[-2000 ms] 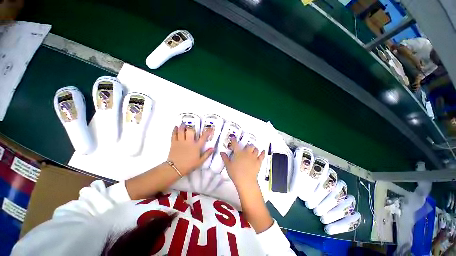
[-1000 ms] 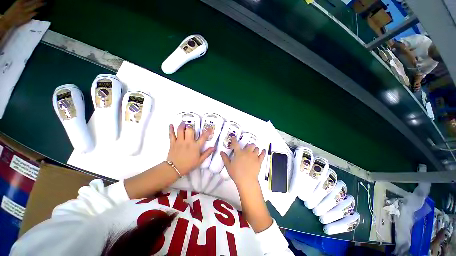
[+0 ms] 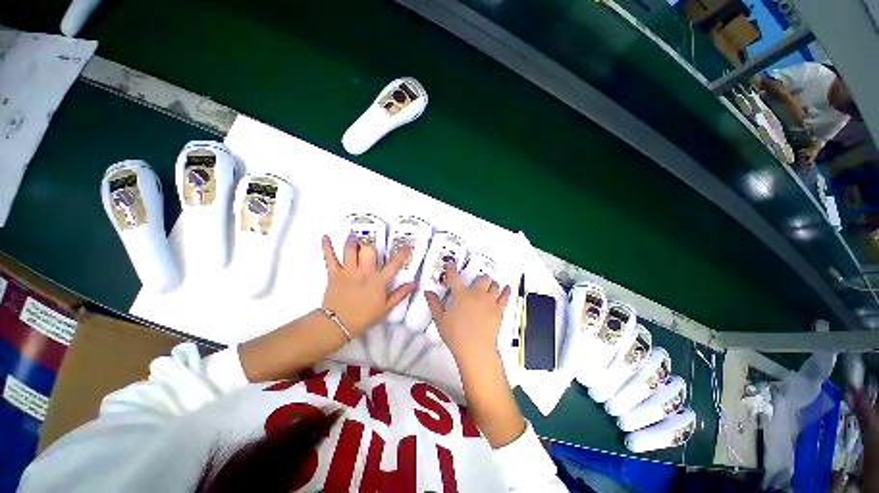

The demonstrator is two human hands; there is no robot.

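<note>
Several white handheld units (image 3: 410, 231) lie side by side on the white sheet (image 3: 318, 183) in front of me. My left hand (image 3: 361, 289) lies palm down over the left units, fingers spread, fingertips on their heads below the displays. My right hand (image 3: 470, 313) lies over the right units, with a finger on the keypad of one unit (image 3: 446, 248). The fingers hide parts of the keypads, and the hands cover the handles. Neither hand is closed around a unit. Three more units stand apart at left, the middle one (image 3: 204, 183) slightly higher.
A smartphone (image 3: 540, 332) lies right of the work, beside a fanned row of units (image 3: 617, 332). One unit (image 3: 387, 114) lies on the green conveyor belt (image 3: 501, 164). A printed sheet (image 3: 29, 106) is at left, an open carton (image 3: 106, 376) below. Another person (image 3: 810, 101) is at upper right.
The unit on the belt has moved right. Another white unit's end has appeared at upper left, where a person's hand showed a second ago. My hands have hardly moved.
</note>
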